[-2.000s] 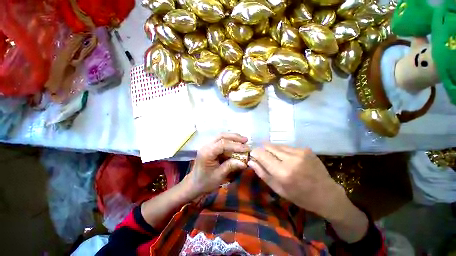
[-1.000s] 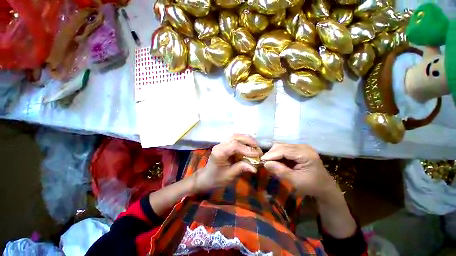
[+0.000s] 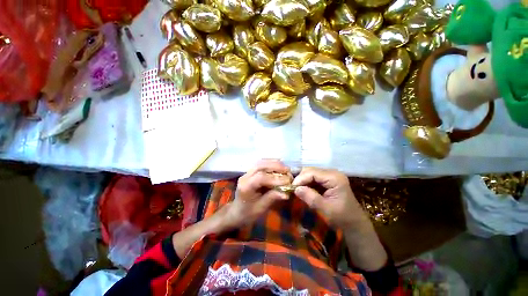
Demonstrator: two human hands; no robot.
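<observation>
A small shiny gold piece (image 3: 284, 188) is between my hands, above the checked apron (image 3: 278, 231) and just off the table's front edge. My left hand (image 3: 255, 188) grips it with thumb and fingers and covers most of it. My right hand (image 3: 327, 193) has its thumb and fingertips pinched together at the piece's right end. Whether the right fingertips hold a needle or thread is too small to tell. A heap of plump gold ingots (image 3: 292, 63) lies on the white-covered table beyond my hands.
A plush doll (image 3: 475, 87) with a green hat lies right of the heap. A printed sheet (image 3: 168, 104), pen (image 3: 134, 49) and red plastic bags (image 3: 35, 52) lie left. Below the table are a red bag (image 3: 136, 205), a box of gold pieces (image 3: 385, 202) and a white sack (image 3: 492, 208).
The view has shifted slightly. My right fingers have drawn closer together at the gold piece than two seconds ago. My left hand keeps its grip on it.
</observation>
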